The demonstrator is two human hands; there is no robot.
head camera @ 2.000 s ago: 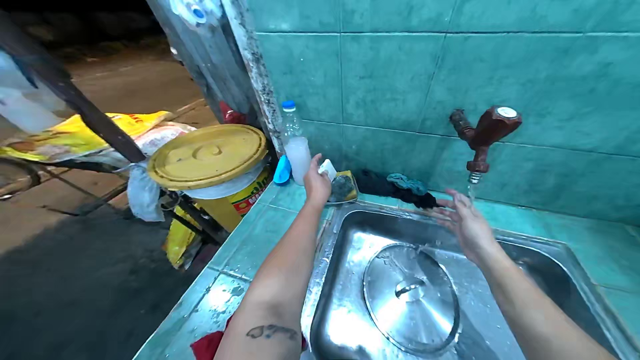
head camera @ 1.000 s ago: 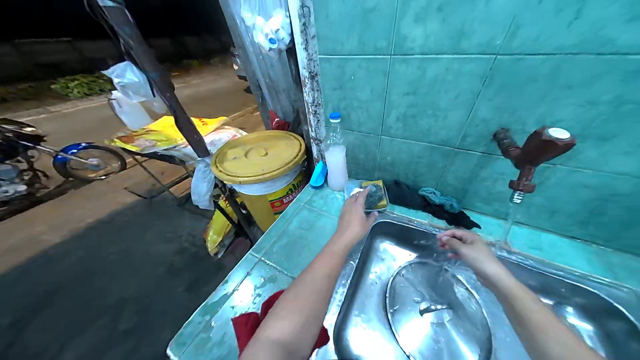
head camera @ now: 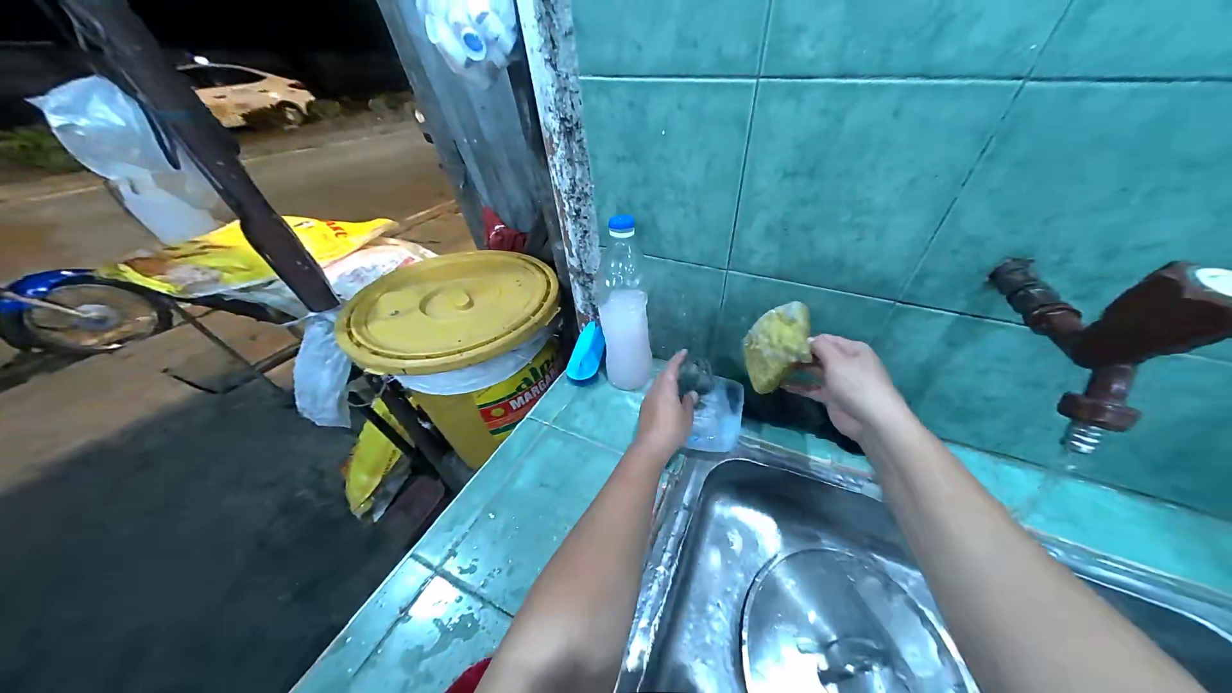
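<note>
My right hand (head camera: pixel 847 385) holds a yellow sponge (head camera: pixel 778 346) between thumb and fingers, raised in front of the tiled wall. My left hand (head camera: pixel 666 409) is at a clear plastic container (head camera: pixel 717 416) on the counter behind the sink, its fingers against a dark scouring pad (head camera: pixel 695 373); how firmly it grips is unclear. A clear bottle (head camera: pixel 626 332) with a blue cap and whitish liquid stands just left of the container, beside a blue scoop (head camera: pixel 585 354). Below my hands, a round metal lid (head camera: pixel 818 616) lies in the steel sink (head camera: pixel 712 539).
A brown tap (head camera: pixel 1107 356) juts from the wall at right, with water coming from its spout. Left of the tiled counter (head camera: pixel 539 500) stands a yellow-lidded bucket (head camera: pixel 448 318). Dark cloth (head camera: pixel 804 416) lies behind the sink. Part of a red cloth (head camera: pixel 469 677) shows at the bottom edge.
My right hand has moved from near the tap to beside the container and now holds the yellow sponge up, which earlier sat in the container. The view has shifted.
</note>
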